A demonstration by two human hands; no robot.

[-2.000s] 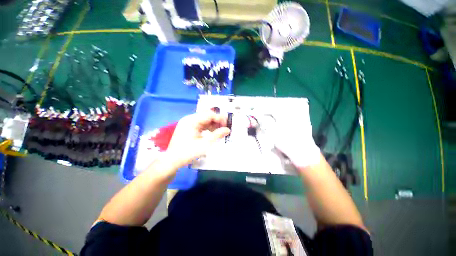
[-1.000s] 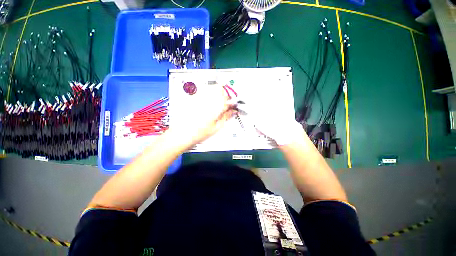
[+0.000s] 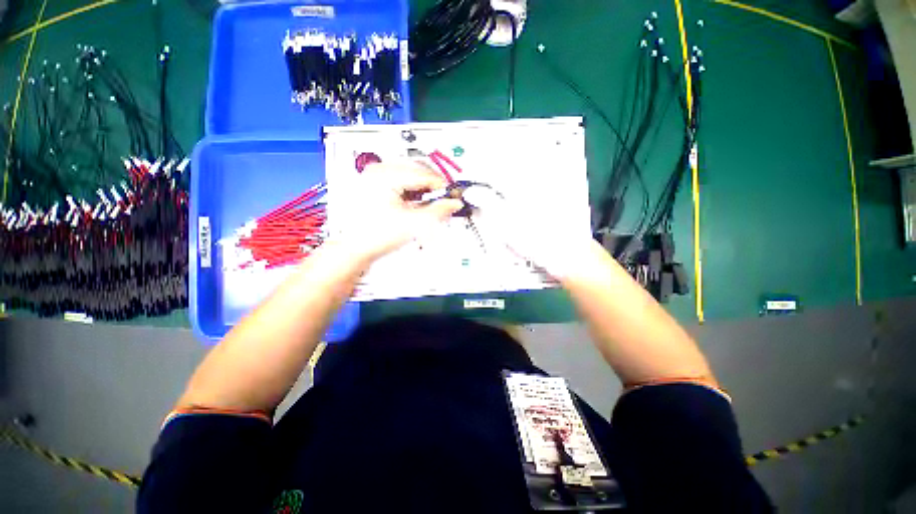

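The white work board (image 3: 402, 281) lies in front of me, with a dark red round spot and small green marks. My left hand (image 3: 394, 206) is over its left half, fingers closed on a dark wire piece (image 3: 457, 191) near the board's centre. My right hand (image 3: 537, 226), in a white glove, is over the right half; its fingers are washed out against the board, so I cannot tell whether they hold anything. A red lead (image 3: 445, 166) shows just above the dark piece. A thin dark cable (image 3: 474, 235) runs down from it.
The near blue bin (image 3: 204, 291) holds loose red leads. The far blue bin (image 3: 226, 70) holds short black leads. Harness assemblies (image 3: 90, 256) stand in a dense row at left. Black cables with housings (image 3: 653, 263) lie right of the board. Coiled black cable (image 3: 452, 40) lies behind it.
The view has tilted down, and the fan's grille has left it. My left hand has moved from the board's left side to its centre. The red lead now shows beside the dark piece.
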